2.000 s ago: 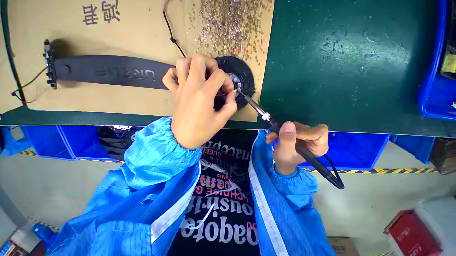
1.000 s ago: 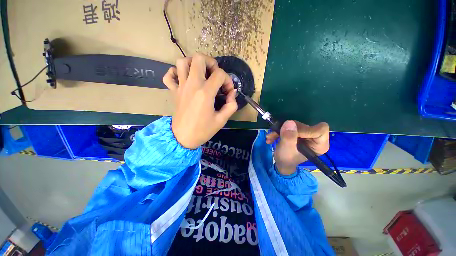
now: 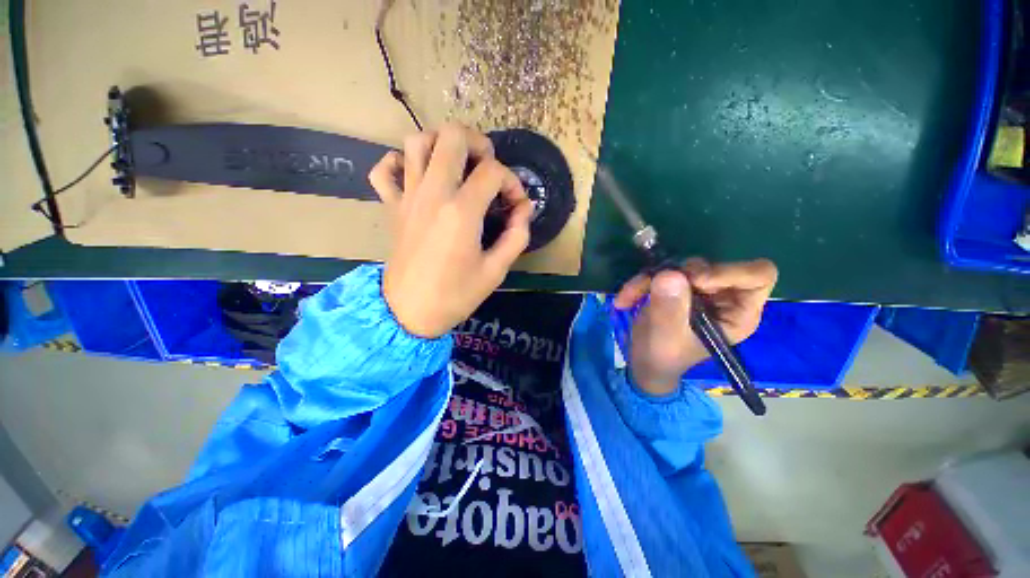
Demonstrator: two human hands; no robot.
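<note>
A black headphone headband [image 3: 260, 158] with pale raised lettering lies across the tan cardboard sheet [image 3: 282, 231]. Its far-left end has a black cup, seen edge-on. The round black ear cup [image 3: 553, 169] at its right end lies face up. My left hand [image 3: 446, 231] is over the headband's right end, with thumb and fingertips pinched at the cup's pale centre; what lies between them is hidden. My right hand [image 3: 695, 322] holds a soldering iron [image 3: 646, 237] by its black handle. Its blurred silver tip points up-left, right of the cup and apart from it.
Glittery small pieces [image 3: 520, 68] are scattered on the cardboard behind the cup. A thin dark wire [image 3: 390, 68] curls behind my left hand. Green bench surface [image 3: 779, 147] lies to the right, with a blue tray [image 3: 977, 203] at its right edge. Blue bins [image 3: 198, 320] are below the bench edge.
The soldering iron tip has left the cup's centre and moved right with my right hand. My left hand has stayed at the cup.
</note>
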